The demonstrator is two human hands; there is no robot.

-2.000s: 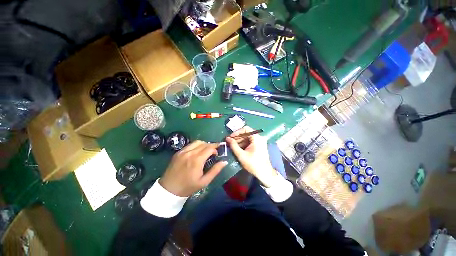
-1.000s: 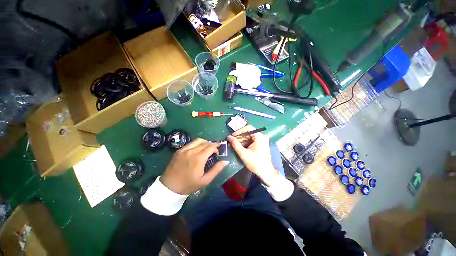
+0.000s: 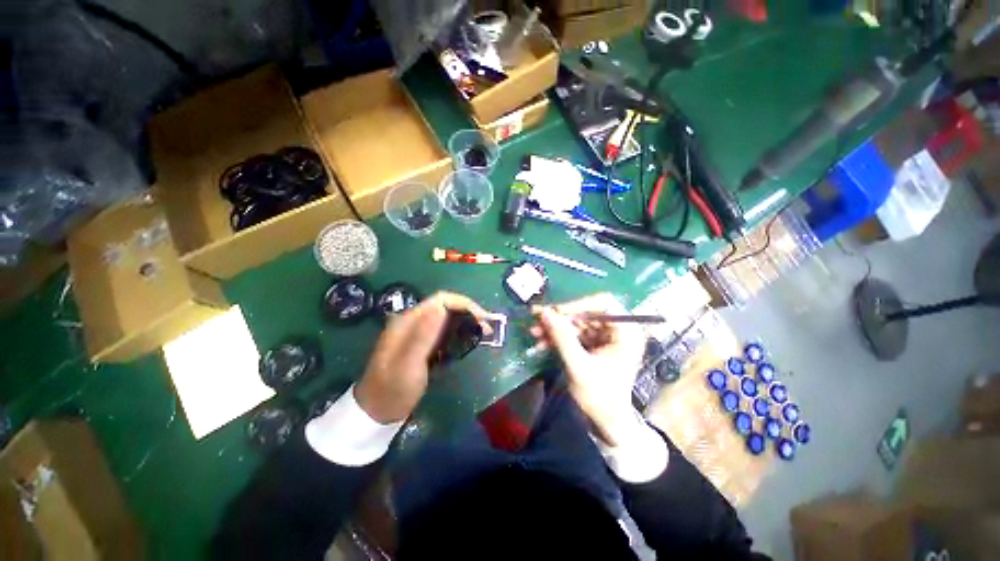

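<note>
My left hand holds a round black unit, tilted on its side; the fingers hide part of it. My right hand, to its right and apart from it, holds a thin dark pencil-like tool, perhaps tweezers. A small square part with a dark centre and white border lies between the hands, at the edge of the unit. Another dark round piece with a white square on it lies on the green bench above my right hand. Other black round units lie left of my left hand.
A tub of silver grains, clear cups and an orange-handled screwdriver stand or lie ahead. Beyond are a hammer and red-handled pliers. An open carton of black rings is left; blue-rimmed discs are right.
My right hand and its tool have moved right, away from the unit. My left hand has tilted the unit and shifted slightly left. The square part now shows more fully.
</note>
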